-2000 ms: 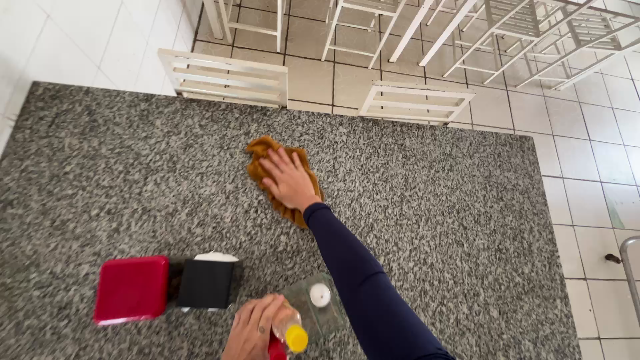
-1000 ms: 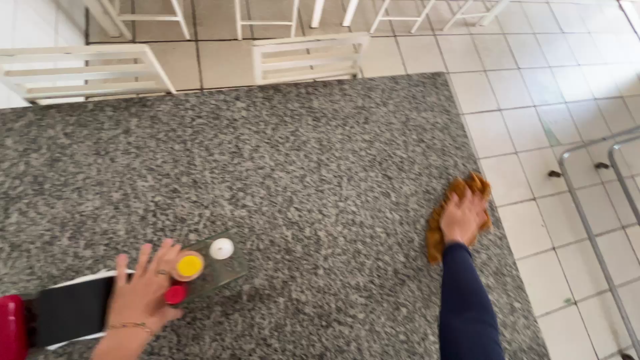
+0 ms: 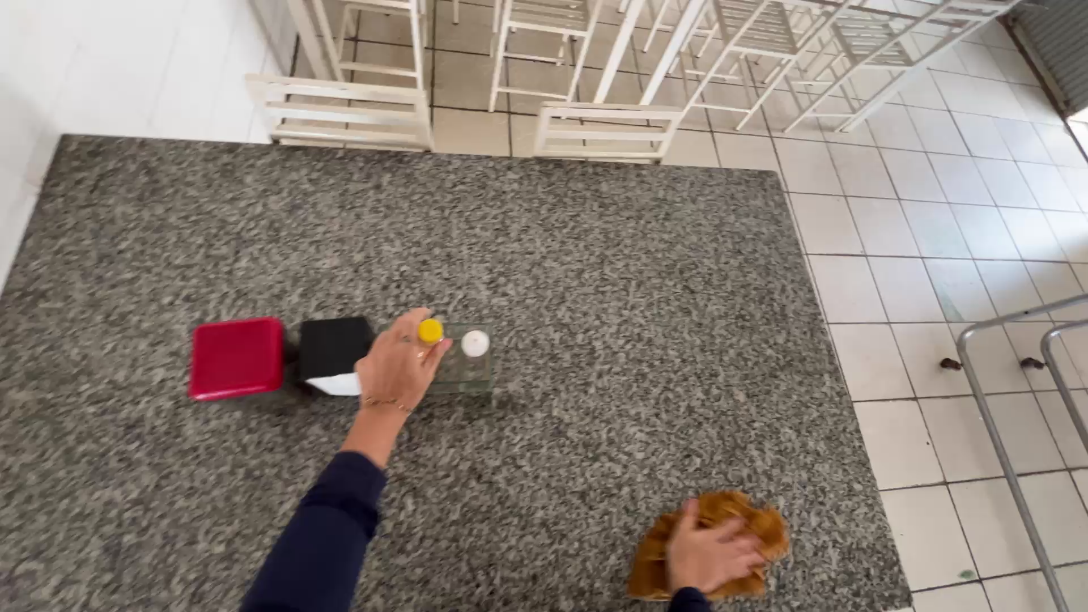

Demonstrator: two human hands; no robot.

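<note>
My right hand [image 3: 714, 548] lies flat on a crumpled brown cloth [image 3: 761, 520] near the lower right corner of the grey granite tabletop [image 3: 595, 280]. Fingers of my left hand [image 3: 399, 361] close around a bottle with a yellow cap [image 3: 431, 331], whose body is mostly hidden. That bottle stands at a clear tray [image 3: 466, 374], and a white round lid [image 3: 475, 343] is beside it. Just left of my left hand is a black napkin holder or box [image 3: 333, 347] with white at its front. Further left sits a red square container [image 3: 237, 357].
Two white slatted chair backs [image 3: 348, 115] [image 3: 605, 132] touch the far edge of the table. White stools [image 3: 544, 51] stand beyond them. A metal tube frame [image 3: 990, 408] is on the tiled floor at right, and a white wall [image 3: 127, 68] is at left.
My right hand and the cloth have moved from the table's middle to its right side, then toward the near right corner. My left hand has stayed by the bottles.
</note>
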